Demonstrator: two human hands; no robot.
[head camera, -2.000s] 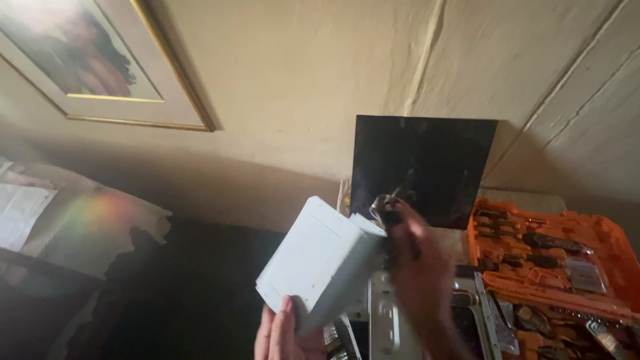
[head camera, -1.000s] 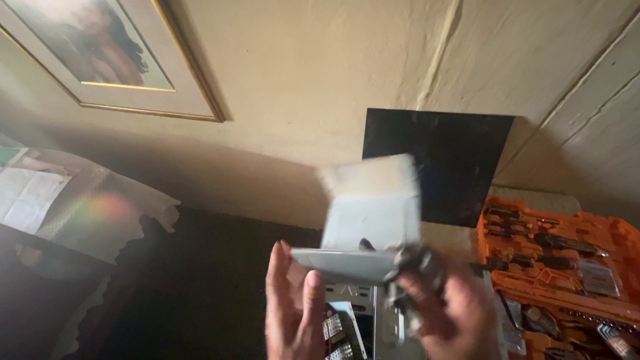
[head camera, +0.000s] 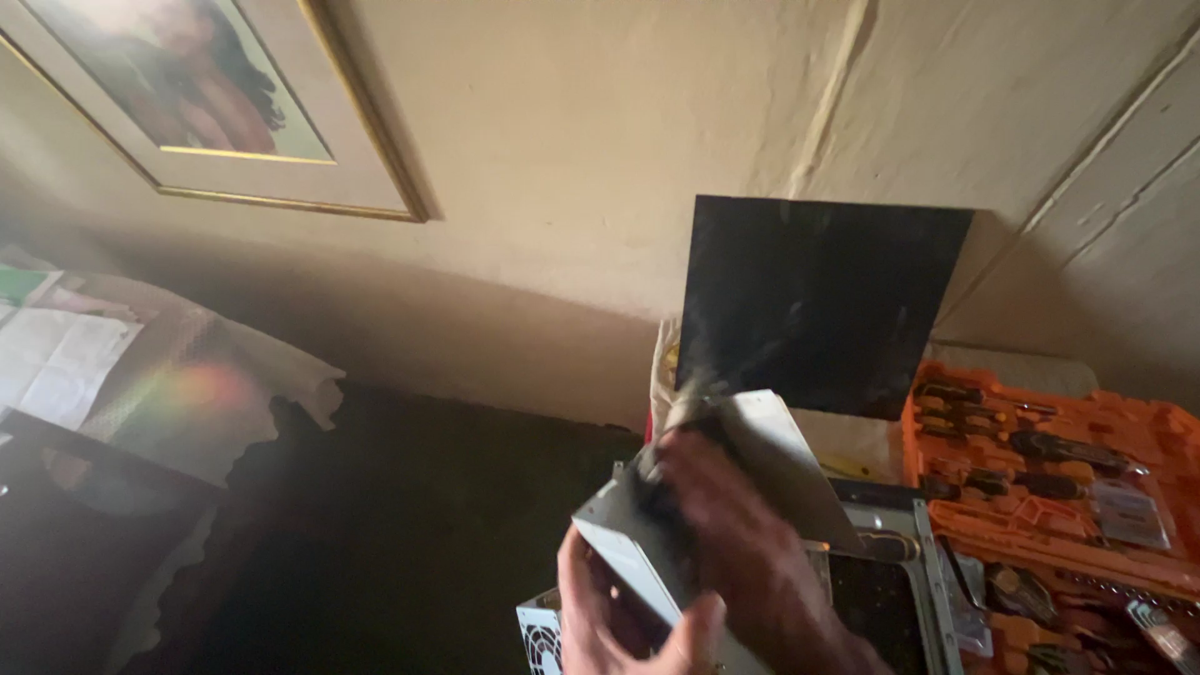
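Note:
My left hand (head camera: 623, 623) grips the lower edge of a bent, light-grey sheet-metal cover (head camera: 783, 459), its thumb on the near side. Over the inside of the metal is my right hand (head camera: 731, 525), blurred, with its fingers closed on a dark grey cloth (head camera: 661, 506) that lies against the surface. Below the hands stands an open metal computer case (head camera: 933, 581), partly hidden, with a fan grille (head camera: 541, 642) at its left. A screwdriver (head camera: 886, 546) with a dark handle lies across the case.
An orange tool case (head camera: 1041, 553) holding screwdrivers, pliers and sockets lies open at the right. Behind the hands a black flat panel (head camera: 825, 300) leans on the wall. A framed picture (head camera: 389, 164) hangs at the upper left, above papers (head camera: 70, 352) on a covered surface.
The metal cover has been turned and tilted in my left hand. My right hand, at the cover's right edge a second ago, is now over its inner face with the cloth.

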